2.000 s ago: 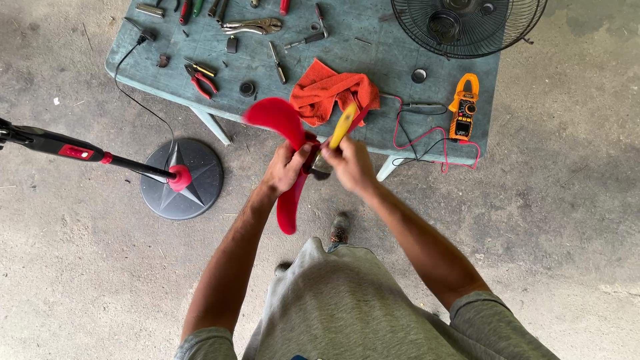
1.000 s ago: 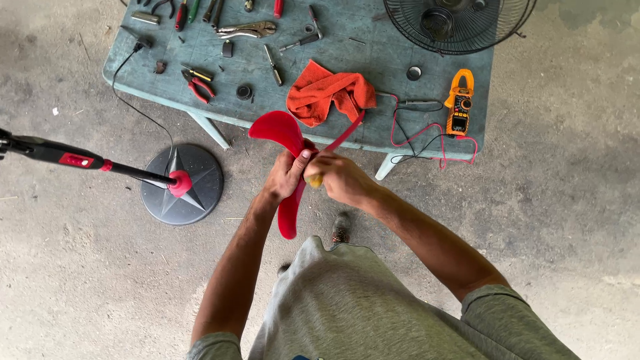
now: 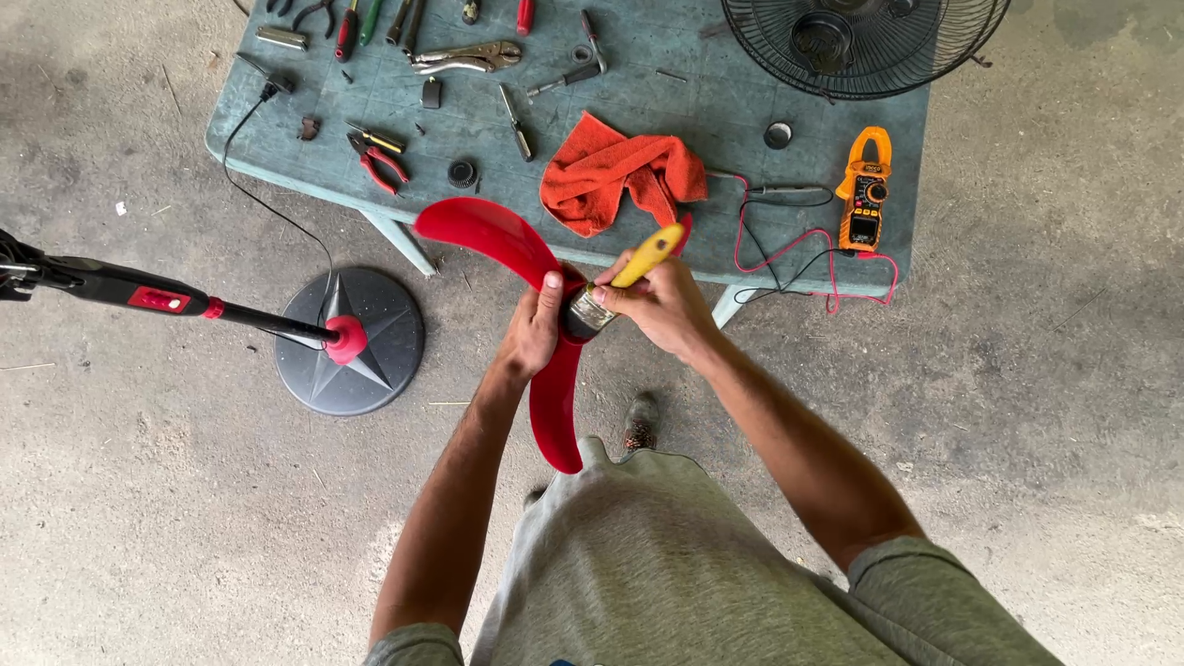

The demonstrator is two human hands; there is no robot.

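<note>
A red plastic fan blade (image 3: 554,398) is in front of me, held by my left hand (image 3: 535,326) near its hub, the thumb on top. My right hand (image 3: 661,301) grips a paintbrush with a yellow handle (image 3: 649,256); its bristles touch the hub area, and the handle points up and to the right. The brush and my fingers hide most of the hub, and the third blade shows only in part behind the handle. Just beyond, a crumpled orange cloth (image 3: 615,176) lies at the near edge of the blue-green table (image 3: 305,171).
Pliers (image 3: 377,165), locking pliers (image 3: 469,57), a screwdriver (image 3: 516,124) and a black knob (image 3: 462,173) lie on the table. An orange clamp meter (image 3: 867,191) with leads lies right, below a fan grille (image 3: 856,46). A fan stand with a round base (image 3: 393,319) is at left.
The yellow brush handle, pointing toward me one second ago, now points up and right, away from me. My left hand still holds the fan blade in about the same place.
</note>
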